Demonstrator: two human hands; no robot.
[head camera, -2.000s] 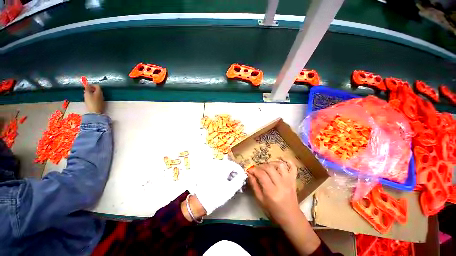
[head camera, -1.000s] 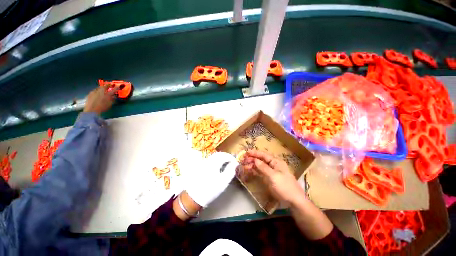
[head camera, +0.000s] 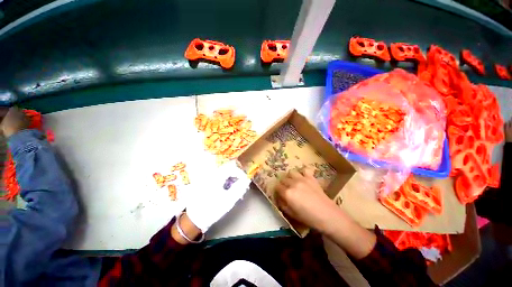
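Observation:
My left hand (head camera: 220, 192), in a white glove, is at the left wall of the open brown carton (head camera: 297, 152). A small yellow-orange part (head camera: 254, 170) shows at its fingertips. My bare right hand (head camera: 306, 199) is inside the carton with fingertips down among small dark metal pieces (head camera: 277, 158). Its fingertips are partly hidden, so I cannot tell whether it holds a piece. A pile of yellow-orange parts (head camera: 226, 132) lies left of the carton, and several loose ones (head camera: 173, 191) lie further left on the white bench.
A blue crate (head camera: 447, 162) with a clear bag (head camera: 418, 126) of orange parts stands right of the carton. Orange controller shells (head camera: 210, 52) sit along the green belt and in a heap (head camera: 474, 132) at right. A pale post (head camera: 306, 42) rises behind. A person's denim sleeve (head camera: 42, 185) is at left.
My right hand has moved away from my left hand, down into the carton. The view has shifted. The neighbour's hand is now at the far left edge.

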